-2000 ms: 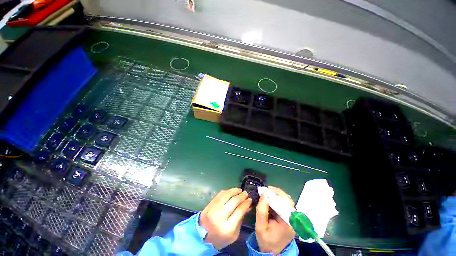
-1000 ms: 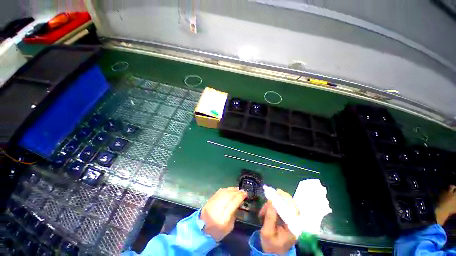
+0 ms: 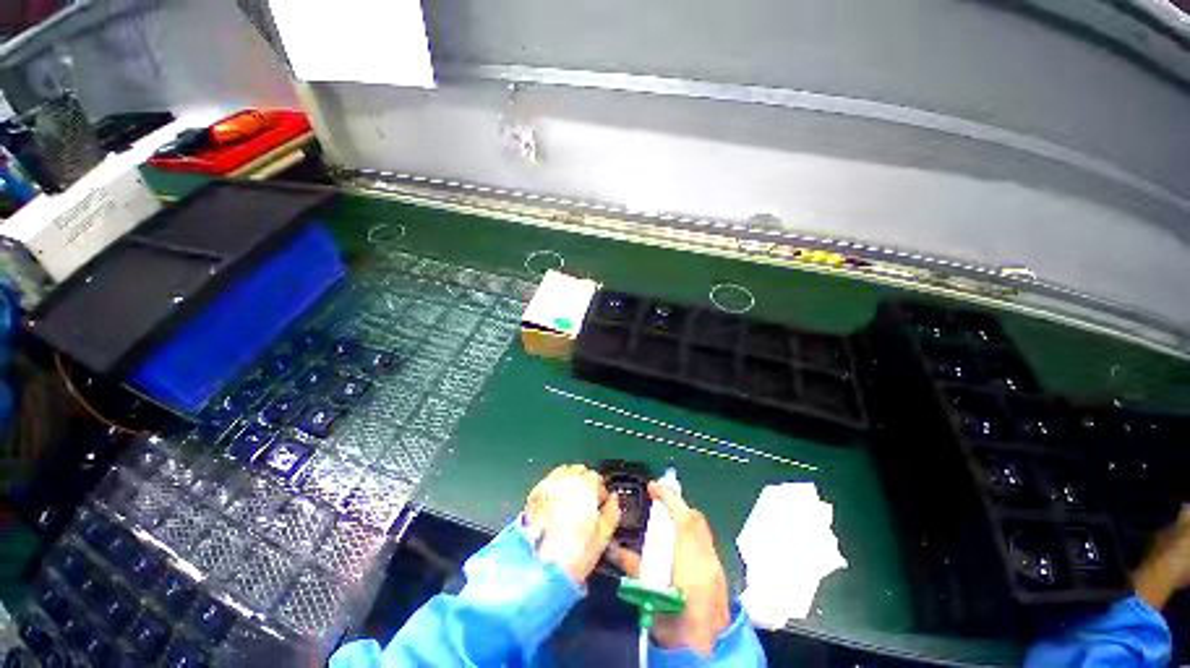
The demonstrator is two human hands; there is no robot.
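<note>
A small black housing (image 3: 628, 501) with a round dark centre lies at the mat's front edge between my hands. My left hand (image 3: 572, 517) has its fingertips on the housing's left side and holds it. My right hand (image 3: 688, 570) holds a white glue dispensing syringe (image 3: 658, 548) with a green adapter cap (image 3: 651, 598) and a pale hose. The syringe stands nearly upright in the picture, its tip pointing away from me, just right of the housing. Whether the tip touches the housing cannot be told.
Clear blister trays (image 3: 450, 352) with black units lie left. A cardboard box (image 3: 559, 313) and black pocket tray (image 3: 731, 365) stand behind. Stacked black trays (image 3: 946, 457) and white tissue (image 3: 791, 551) are right. Thin rods (image 3: 679, 427) lie ahead. A blue bin (image 3: 248, 320) is far left. Another person's hand (image 3: 1164, 561) shows right.
The view has tilted up and shifted. My right hand has turned the syringe from a slant to nearly upright in the picture. My left hand has stayed at the housing.
</note>
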